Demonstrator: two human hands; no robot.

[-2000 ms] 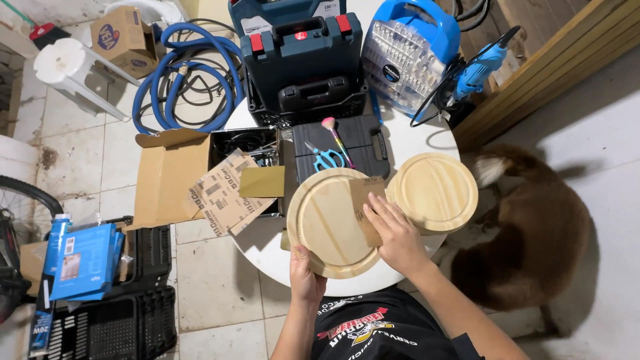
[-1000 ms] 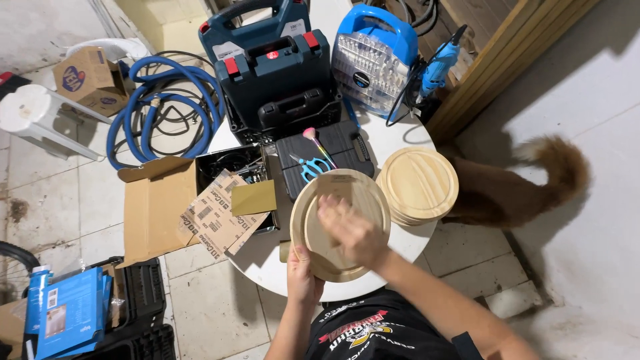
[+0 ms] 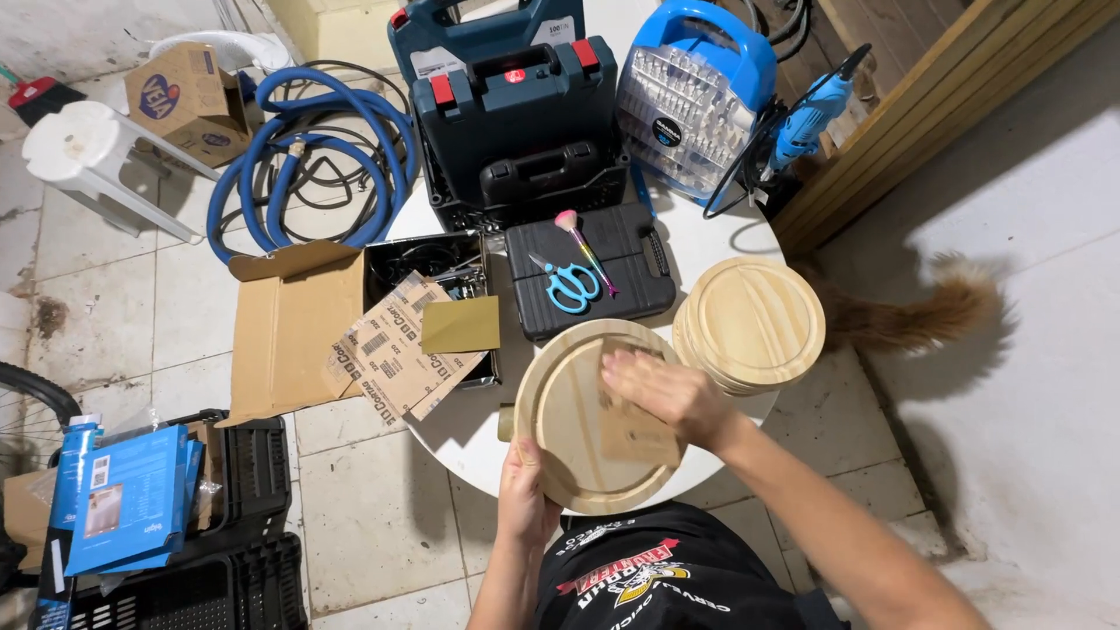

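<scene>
My left hand [image 3: 528, 494] grips the lower left rim of a round grooved wooden board [image 3: 564, 411], tilted over the front of the white table. My right hand [image 3: 669, 398] lies with its fingers flat on a sheet of sandpaper [image 3: 639, 437], pressing it against the board's face. Right of it stands a stack of similar round wooden boards [image 3: 752, 324]. Behind the held board, light blue scissors [image 3: 573, 289] and a pink-tipped brush [image 3: 584, 245] rest on a black plastic case [image 3: 525, 254]. More sandpaper sheets [image 3: 398, 350] lie over an open cardboard box [image 3: 297, 332].
Dark tool cases [image 3: 525, 105], a clear-fronted blue bit case [image 3: 687, 114] and a blue rotary tool [image 3: 809, 122] stand at the back of the round table [image 3: 735, 236]. A coiled blue hose [image 3: 254, 192], a white stool [image 3: 79, 144] and black crates [image 3: 254, 490] surround it. An animal's furry tail [image 3: 919, 306] shows at right.
My right hand has moved over the board's face with the sandpaper, while my left hand keeps its hold on the rim. The furry animal at right has moved mostly out of sight.
</scene>
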